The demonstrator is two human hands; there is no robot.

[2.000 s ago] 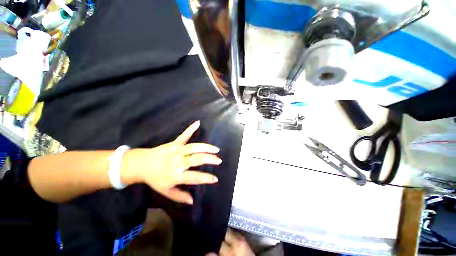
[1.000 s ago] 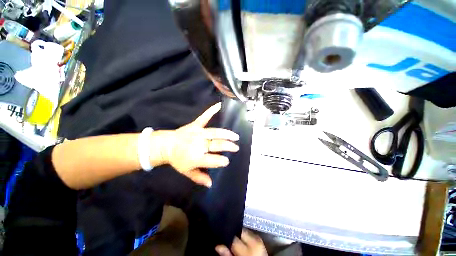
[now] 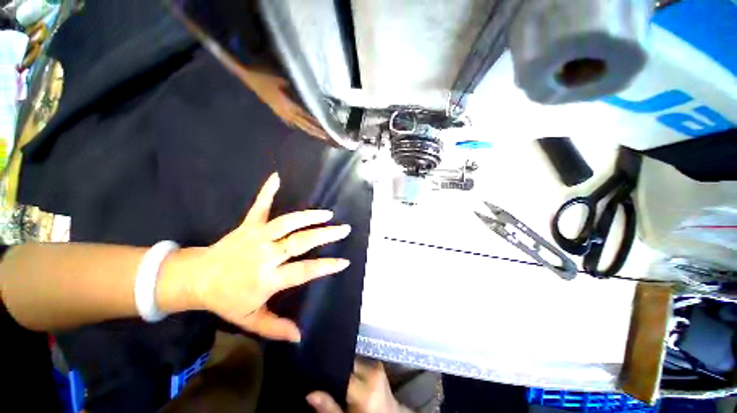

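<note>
A large black garment panel (image 3: 153,153) lies over the left of the white table, its straight right edge running down from the needle area of the white sewing machine (image 3: 416,48). My left hand (image 3: 250,266), with a white bracelet, lies flat on the cloth with fingers spread, left of that edge. My right hand (image 3: 364,391) is at the bottom of the frame, partly cut off, with its fingers at the cloth's lower edge below the table's front. The presser foot area (image 3: 372,153) is at the cloth's edge; the needle is too small to tell.
Grey thread snips (image 3: 529,242), black-handled scissors (image 3: 598,230) and a short black handle (image 3: 566,160) lie on the table at right. A dark thread crosses the white top. A brown-edged box (image 3: 648,339) stands at the right. A blue crate (image 3: 590,399) shows below the table.
The view has moved closer and shifted, so the yellow tape roll at left is nearly out of frame. My left hand stays spread on the cloth; my right hand stays at its lower edge.
</note>
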